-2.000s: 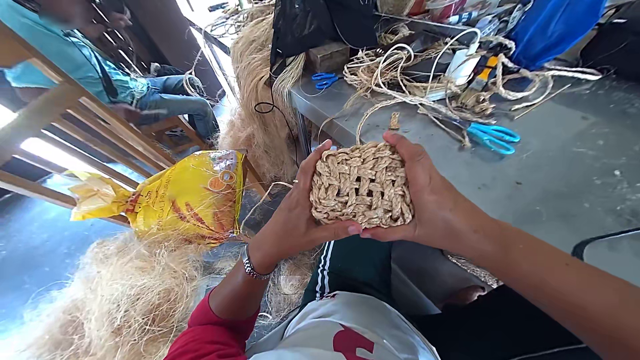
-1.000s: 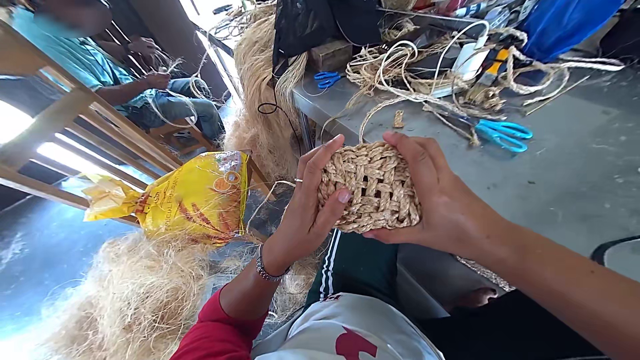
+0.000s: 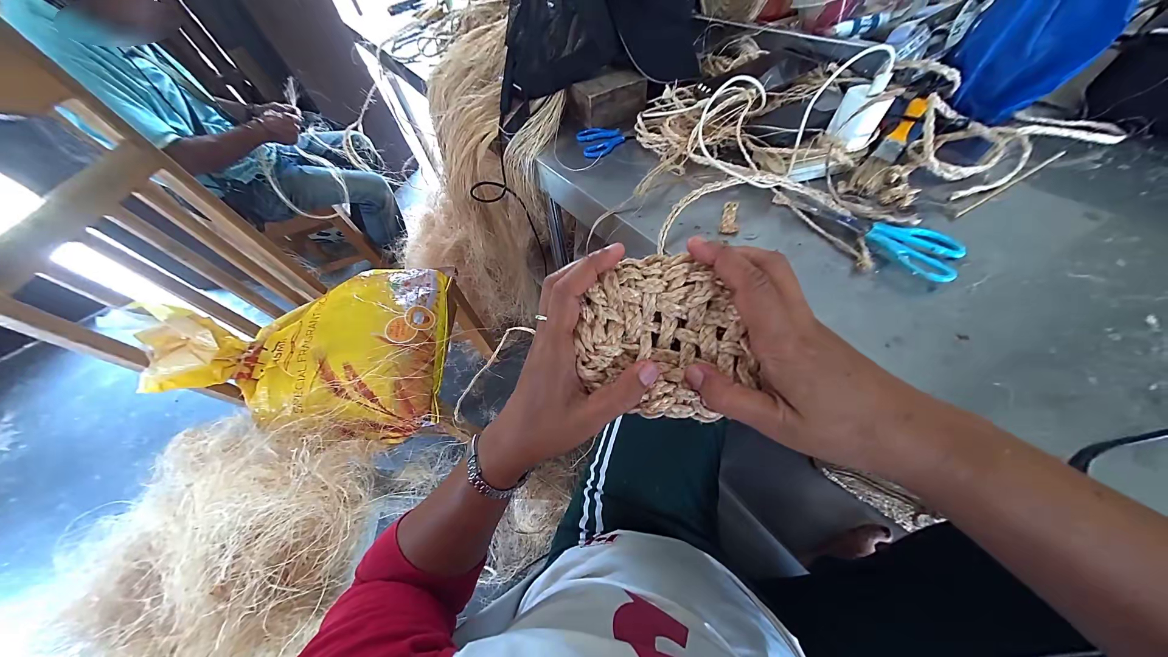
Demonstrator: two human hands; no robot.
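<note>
A small woven piece of braided natural-fibre cord [image 3: 671, 319], roughly rectangular with small gaps near its middle, is held up above my lap. My left hand [image 3: 575, 356] grips its left edge, with the thumb on the lower face. Around its right edge my right hand [image 3: 776, 347] is closed, its thumb also on the lower face. The fingertips of both hands rest at the top edge. A cord [image 3: 493, 365] hangs beside my left wrist, and another runs from the piece's top towards the table.
The grey table [image 3: 1031, 338] bears blue-handled scissors [image 3: 915, 251], smaller blue scissors [image 3: 599, 141], tangled cords [image 3: 703, 128] and a white power strip [image 3: 858, 114]. Left are a yellow bag [image 3: 351, 351], loose fibre [image 3: 237, 529] and a wooden chair [image 3: 182, 210]. A person [image 3: 219, 137] sits beyond, handling fibre.
My left thumb has moved from the face of the woven piece down to its lower part, near my right thumb. The seated person's hands have come up with fibre since the earliest frame.
</note>
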